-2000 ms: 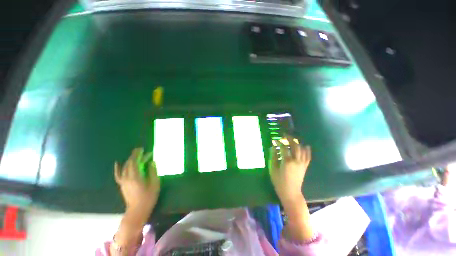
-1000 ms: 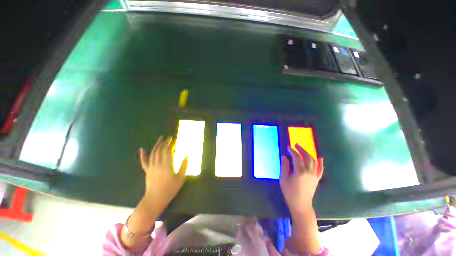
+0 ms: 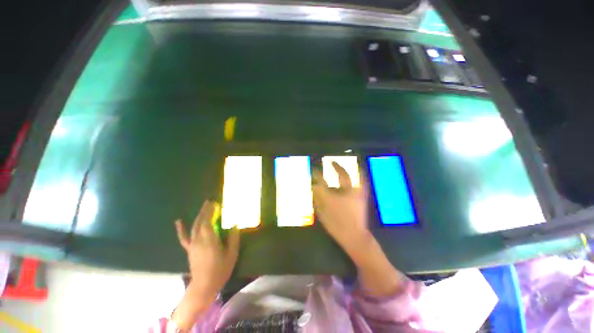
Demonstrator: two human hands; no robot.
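Four lit smartphones lie side by side in a dark tray (image 3: 267, 250). The leftmost phone (image 3: 242, 192) and the second phone (image 3: 294, 190) show white. The third phone (image 3: 350, 170) shows white at its top; my right hand covers its lower part. The rightmost phone (image 3: 392, 189) shows blue. My right hand (image 3: 344, 205) is over the third phone with its fingers spread, holding nothing. My left hand (image 3: 212, 244) is at the lower left corner of the leftmost phone, fingers apart and empty.
A second tray of dark phones (image 3: 423, 68) lies at the back right of the green mat (image 3: 163, 117). Yellow tape (image 3: 230, 128) is behind the tray. Black panels flank the bench. A blue bin (image 3: 505, 299), a white sheet (image 3: 459, 300) and a red stool (image 3: 27, 279) are below.
My right hand has moved left from the rightmost phone to the third. The third screen went from blue to white, the rightmost from orange to blue. My left hand has drawn back slightly.
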